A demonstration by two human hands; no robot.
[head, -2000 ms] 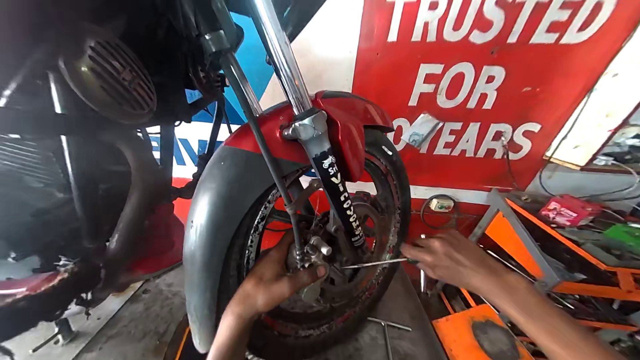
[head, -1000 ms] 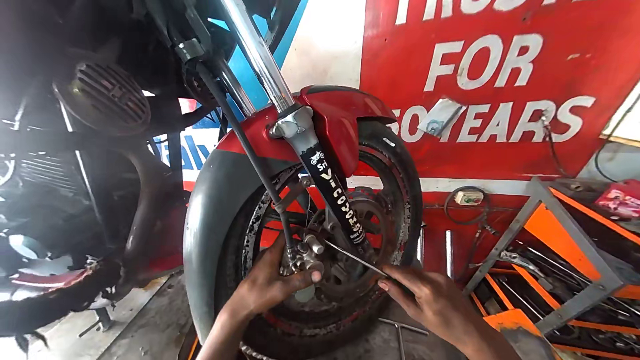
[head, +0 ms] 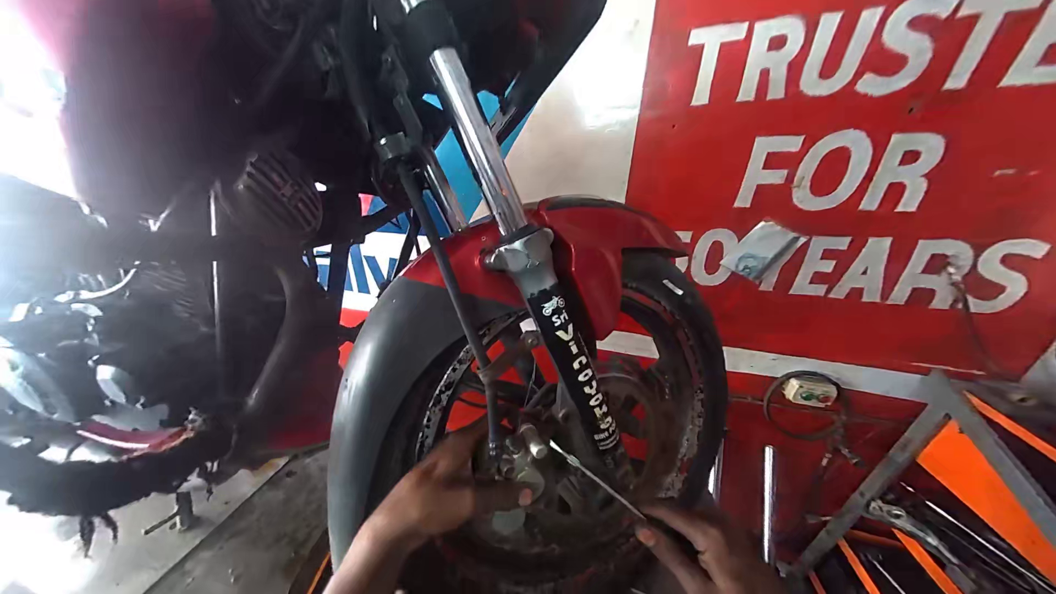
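Observation:
A motorcycle's front wheel [head: 701, 371] stands under a red and grey mudguard [head: 371, 396], beside a fork leg [head: 565, 355] with a lettered black sticker. My left hand [head: 441, 491] grips the brake caliper [head: 520, 466] at the wheel's hub, its thumb on the near face and the other fingers hidden behind. The brake hose [head: 450, 280] runs down to that caliper. My right hand [head: 693, 544], low in the view, holds a thin metal rod-like tool [head: 598, 480]. The tool's far end lies close to the caliper's right side; whether they touch, I cannot tell.
An orange and grey metal rack [head: 973, 487] with tools stands at the lower right. Behind the wheel is a red painted wall [head: 825, 330] with a switch box [head: 808, 391] and cable. The engine side of the motorcycle [head: 165, 330] fills the left. Upright metal bars [head: 769, 503] stand near the rack.
My right hand has come lower and closer to the wheel, and the tool now slopes up toward the caliper, where it lay nearly level two seconds ago. My left hand stays at the caliper.

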